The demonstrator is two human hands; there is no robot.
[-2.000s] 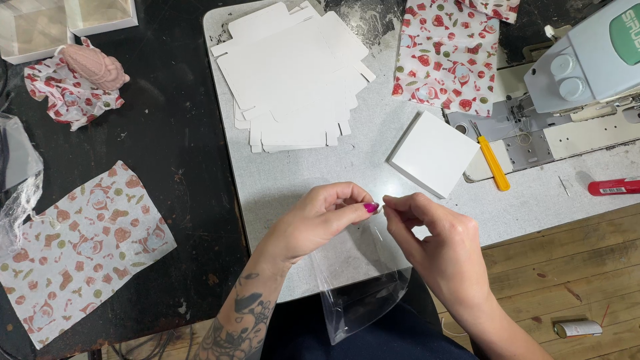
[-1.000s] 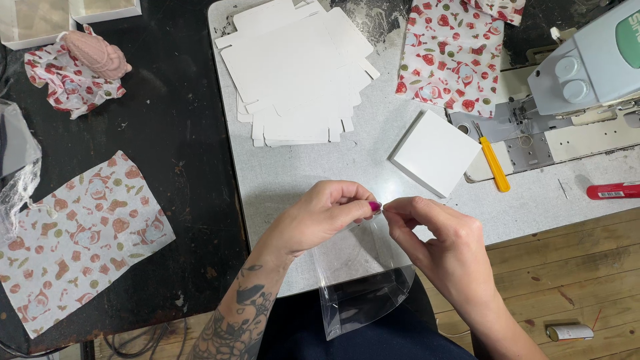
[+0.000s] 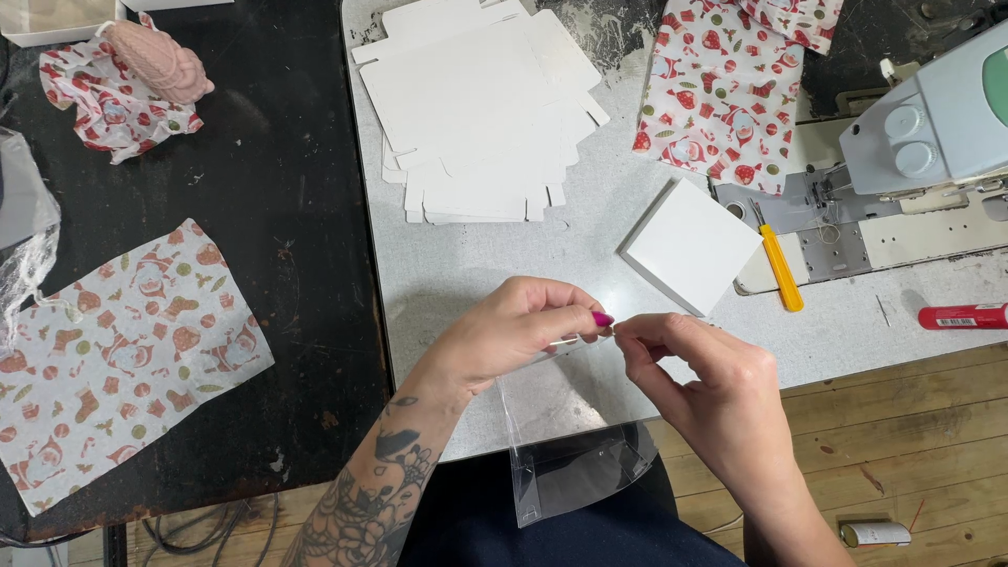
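A clear plastic sheet (image 3: 583, 472), creased along its side, hangs over the front edge of the grey tabletop. My left hand (image 3: 543, 323) pinches its upper edge between thumb and fingers. Close beside those fingertips, my right hand (image 3: 701, 370) pinches with thumb and forefinger at the same edge; what lies between its tips is too small to make out. Behind my right hand a white square cardboard box (image 3: 693, 246) lies at an angle. A yellow-handled seam ripper (image 3: 780, 268) rests to the right of the box.
Flat white box blanks (image 3: 480, 102) are stacked at the back. Printed Santa paper (image 3: 720, 102) lies beside a sewing machine (image 3: 929, 118). Another printed sheet (image 3: 134, 346) and a pink figure (image 3: 161, 63) on crumpled paper are on the black table (image 3: 283, 260). A red tube (image 3: 965, 316) lies far right.
Both hands stay close together at the upper edge of the plastic. Its hanging part has shifted slightly; nothing has plainly been let go.
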